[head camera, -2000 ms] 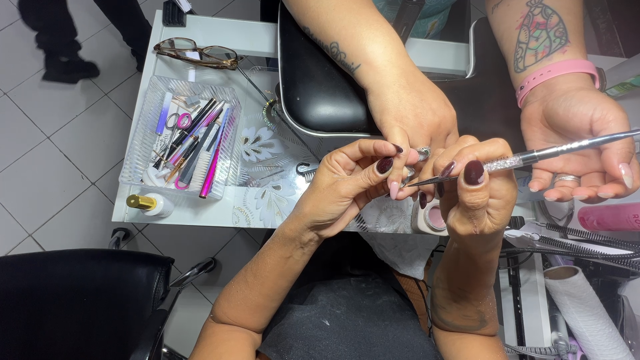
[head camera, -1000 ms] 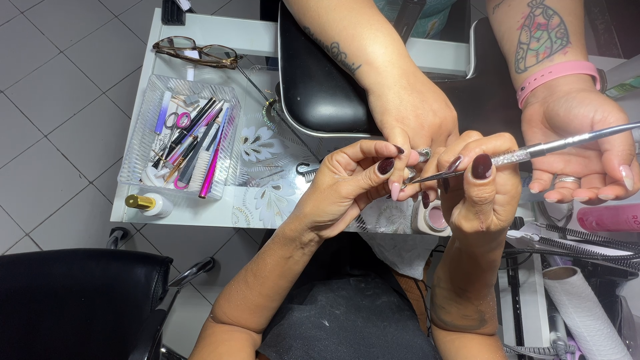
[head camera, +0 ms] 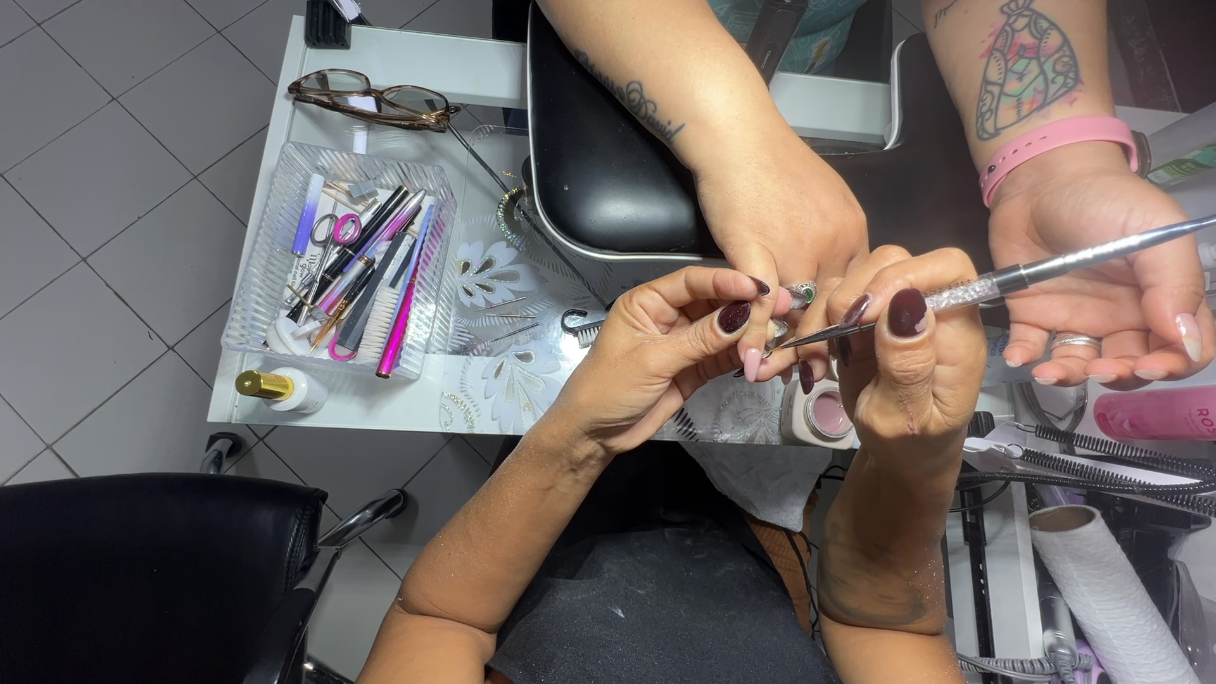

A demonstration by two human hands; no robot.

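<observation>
My left hand (head camera: 655, 351), with dark red nails, grips a finger of another person's hand (head camera: 788, 204) between thumb and forefinger. Held in my right hand (head camera: 912, 351) is a nail art brush (head camera: 1064, 263) with a glittery handle; its dark, fine tip points left, close to that person's fingers. Just below the brush tip, one finger shows a pale pink nail (head camera: 752, 365). An open jar of pink gel (head camera: 825, 414) stands beneath, left of my right hand. The person's other hand (head camera: 1092, 275) lies palm up at the right, behind the brush handle.
A clear plastic basket (head camera: 249, 285) holds scissors, brushes and files. Eyeglasses (head camera: 375, 100) lie above it, and a gold-capped bottle (head camera: 280, 388) lies below. A black cushion (head camera: 617, 161) supports the person's arm. At lower right are a paper roll (head camera: 1107, 589), a pink bottle (head camera: 1154, 413) and coiled cords.
</observation>
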